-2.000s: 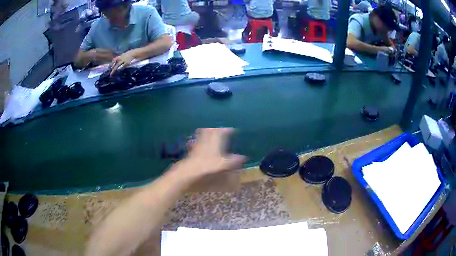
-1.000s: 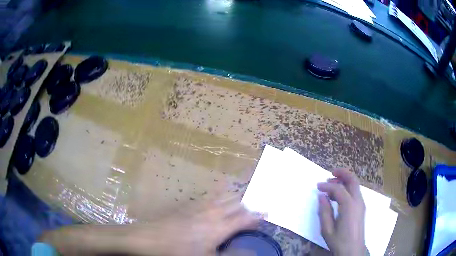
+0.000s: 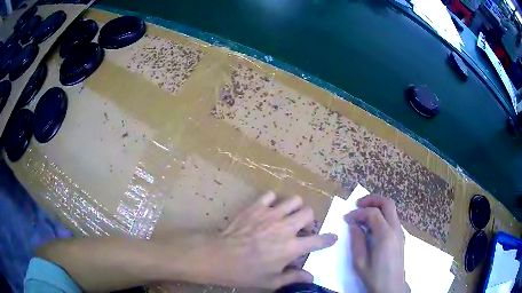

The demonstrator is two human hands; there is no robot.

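White sheets [image 3: 426, 263] lie loosely stacked on the taped cardboard mat at the lower right of centre. My left hand [image 3: 269, 243] reaches in from the left, palm down with fingers spread; its index fingertip rests on the left part of the sheets. My right hand [image 3: 379, 243] is over the sheets, thumb and fingers bent together near their top edge; whether a film or sheet is pinched there cannot be told. A black round part [image 3: 303, 288] shows only its upper rim at the bottom edge, close to my left thumb.
Black discs [image 3: 50, 114] are grouped on the left of the mat [image 3: 189, 137] and on a separate board. Two discs [image 3: 479, 212] stand at right by the blue tray [image 3: 493, 263]. The green conveyor [image 3: 320, 51] beyond carries a few black discs.
My left hand went from over the conveyor to beside the sheets and now touches them. My right hand came into view and stays on the sheets. The view has turned down and left.
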